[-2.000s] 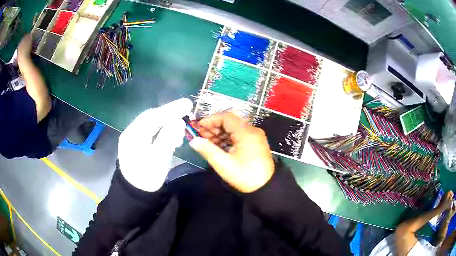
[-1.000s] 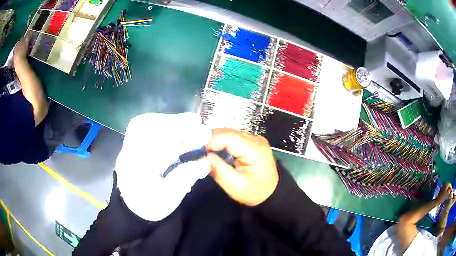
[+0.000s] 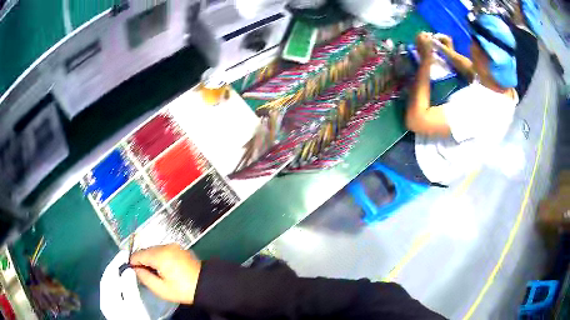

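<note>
My right hand [image 3: 167, 272], bare, is at the bottom left with its fingertips closed on a small wire harness [image 3: 139, 267]. Dark strands run from the fingertips across my left glove, and a thin strand sticks up above them. My left hand [image 3: 120, 295], in a white glove, lies just left of and behind it, partly cut off by the bottom edge; its grip is hidden. The divided wire tray [image 3: 145, 170] stands beyond, with blue, teal-green, dark red, red, black and pale wires in compartments.
Stacked harness rows [image 3: 325, 106] lie right of the tray. A yellow round object [image 3: 214, 94] stands at the tray's far corner. A loose harness pile [image 3: 55, 294] is at the lower left. A person in a white top [image 3: 462, 122] works at the right, near a blue stool [image 3: 384, 190].
The view has swung to the right, so the tray and my hands appear farther left and the coworker on the right is more visible. The left coworker is out of view. The right hand still holds wires.
</note>
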